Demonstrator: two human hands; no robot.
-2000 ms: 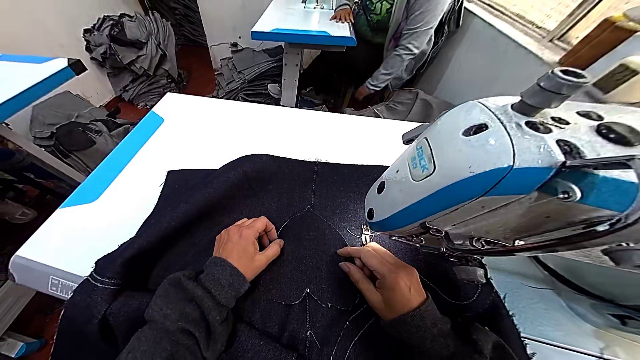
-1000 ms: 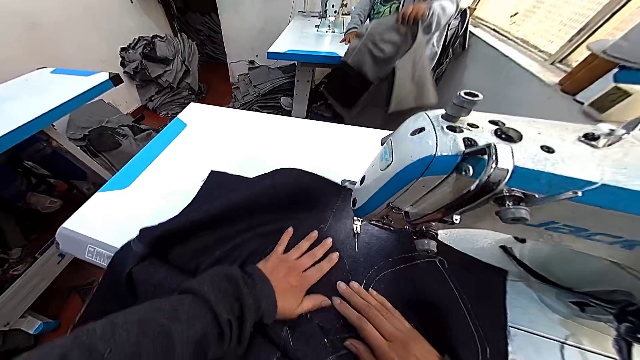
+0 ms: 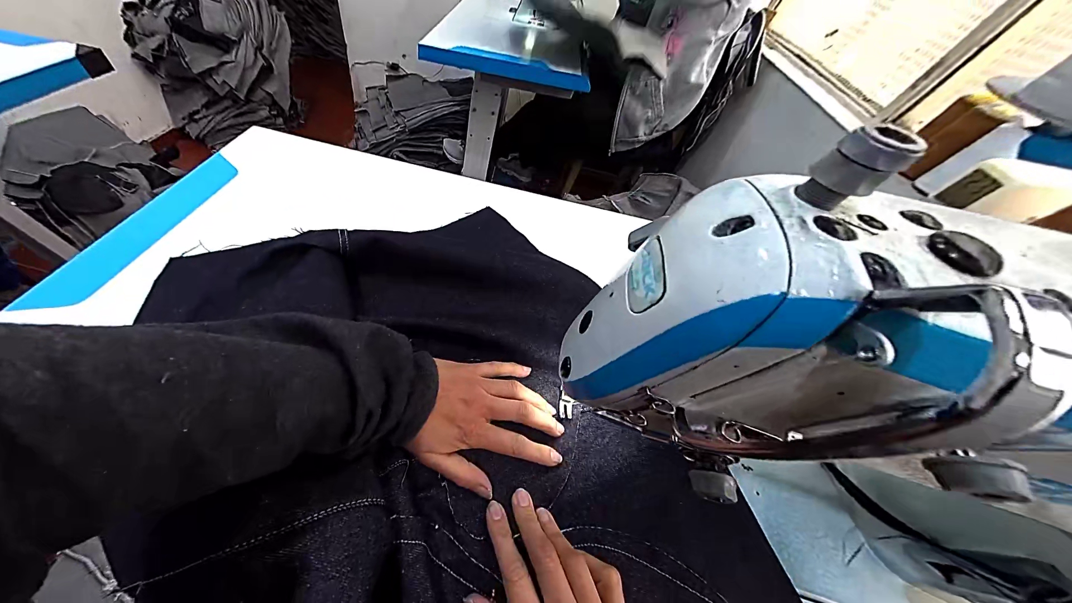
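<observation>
Dark denim fabric with pale stitch lines lies across the white sewing table and under the head of a Jack sewing machine. My left hand rests flat on the denim with fingers spread, its fingertips just left of the presser foot. Below it, at the bottom edge, my right hand lies on the denim, fingers extended and near my left thumb. Neither hand grips the cloth. A stitched line runs from the presser foot down toward my right fingertips. The needle tip cannot be made out.
The machine's white table has a blue edge at left. Behind it stand another sewing table and a person in a grey garment handling dark cloth. Stacks of grey cloth lie on the floor. A window is at upper right.
Two seconds ago both hands were curled on the denim, either side of the seam; now they lie flatter and closer together. The denim has shifted and turned. The view has also moved.
</observation>
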